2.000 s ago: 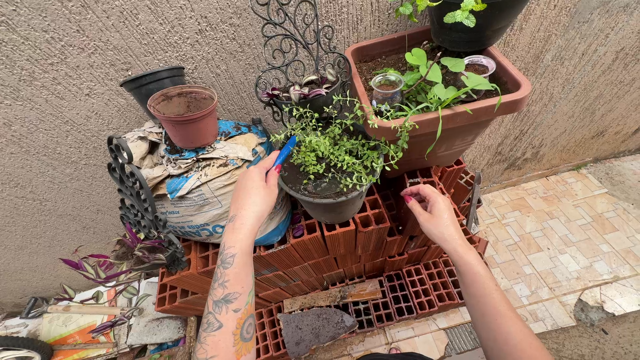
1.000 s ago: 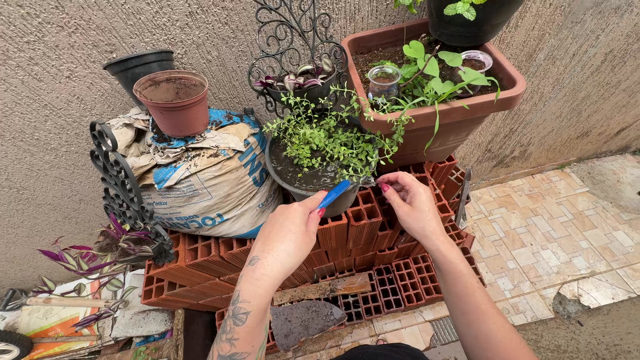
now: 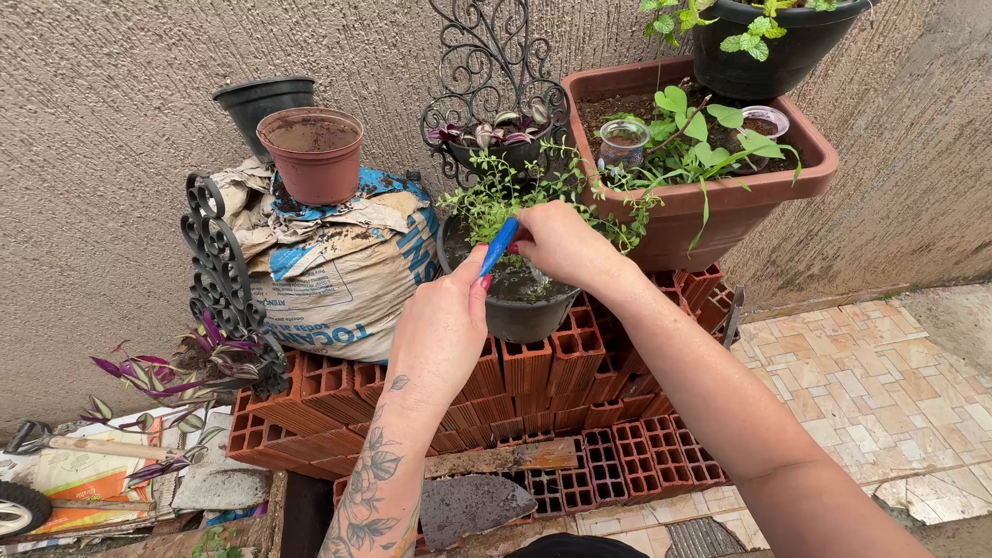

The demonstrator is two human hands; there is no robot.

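Note:
My left hand point(image 3: 446, 318) holds a short blue handle-like object point(image 3: 500, 245) between thumb and fingers, above the front rim of a dark grey pot point(image 3: 521, 319). My right hand point(image 3: 570, 242) is closed at the far end of the blue object, its fingertips by the stems; whether it pinches the object or a stem cannot be told. A small-leaved green plant point(image 3: 484, 203) grows in the pot behind both hands. Wet-looking dark soil point(image 3: 515, 283) shows beneath them. Something clear and shiny lies under my right hand.
Stacked hollow clay bricks point(image 3: 573, 349) bear the pot. To the left, a torn soil bag point(image 3: 333, 271) carries a brown pot point(image 3: 314, 167). A large terracotta planter point(image 3: 690, 209) stands right, a scrolled metal plant holder point(image 3: 496, 70) behind. A mud-covered grey slab point(image 3: 473, 504) lies in front.
Both hands have moved up and over the plant pot. My right hand, apart from the blue object two seconds ago, is now at its far end.

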